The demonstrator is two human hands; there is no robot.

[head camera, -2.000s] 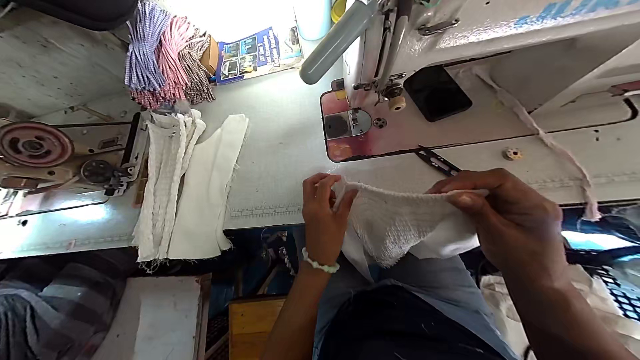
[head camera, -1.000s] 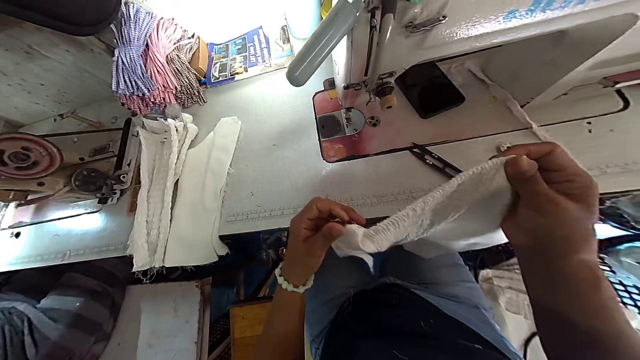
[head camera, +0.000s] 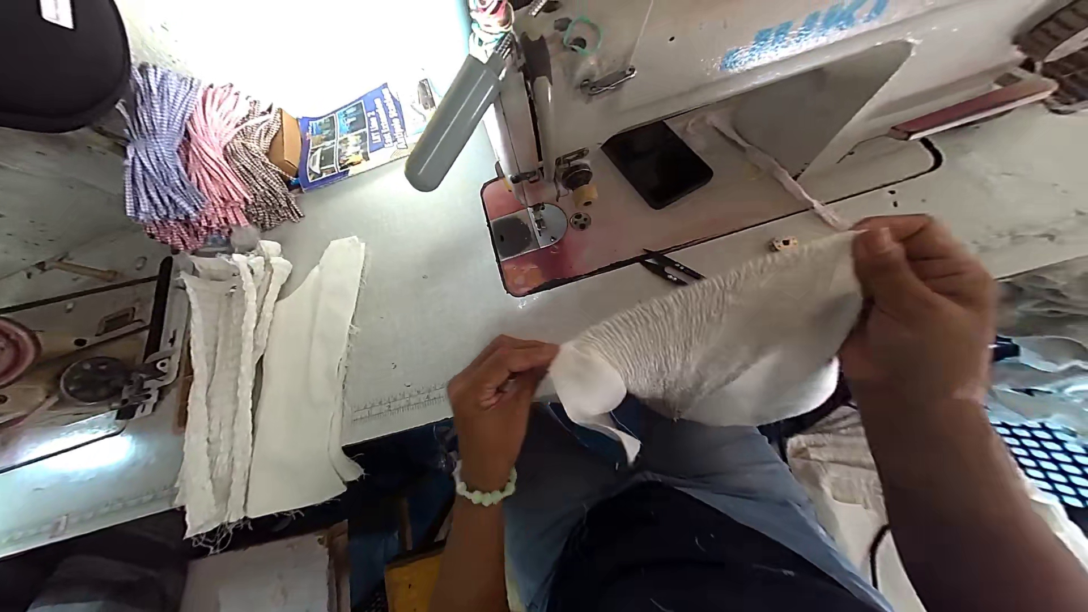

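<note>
A white fabric piece (head camera: pixel 714 340) with a gathered, crinkled upper edge stretches between my hands over my lap and the table's front edge. My left hand (head camera: pixel 501 382) pinches its left end, where the cloth folds over and hangs down. Its upper right corner is held in my right hand (head camera: pixel 926 297), raised higher than the left. Behind the cloth stands a sewing machine (head camera: pixel 807 42), with its presser foot over the metal needle plate (head camera: pixel 531 229). Black thread snips (head camera: pixel 671 269) lie on the table just beyond the fabric. A small bobbin-like part (head camera: pixel 784 244) sits near them.
White cloth pieces (head camera: pixel 306 382) lie at the left beside a second machine (head camera: pixel 93 378). Bundles of checked cords (head camera: pixel 212 153) and a printed booklet (head camera: pixel 353 136) are behind them. A black phone (head camera: pixel 657 164) rests under the machine's arm. More cloth (head camera: pixel 841 476) is at the lower right.
My hands have moved apart and the fabric, bunched between them two seconds ago, is spread wider. My right hand has moved up and to the right.
</note>
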